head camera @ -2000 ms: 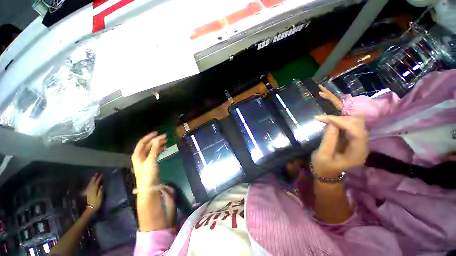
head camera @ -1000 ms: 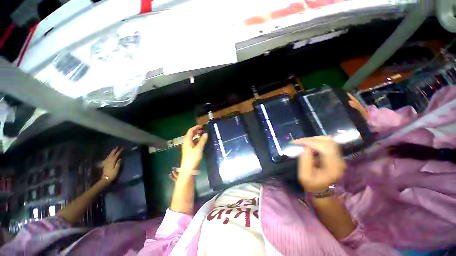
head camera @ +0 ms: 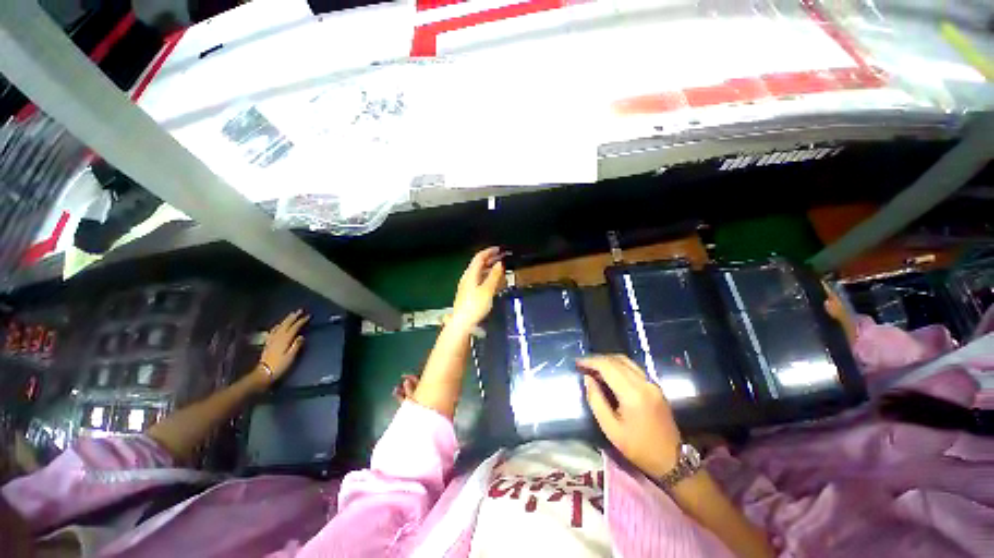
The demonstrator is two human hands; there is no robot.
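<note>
Three glossy black units lie side by side in a dark carrier tray: a left unit, a middle unit and a right unit. White glare streaks cross their screens. My left hand is at the upper left corner of the left unit, fingertips close together by its top edge; whether it holds something there is unclear. My right hand is over the right side of the left unit, fingers bent and thumb apart, with nothing visible in it. A brown-orange strip runs behind the units.
A neighbour's hand rests by dark panels at the left. Clear trays lie farther left. Another person's hand is at the tray's right edge. A white shelf with crumpled clear plastic and slanting grey posts stand above.
My view has shifted, so the units appear lower and farther right. My right hand has moved left from the middle unit to the left unit. My left hand stays near the left unit's top corner.
</note>
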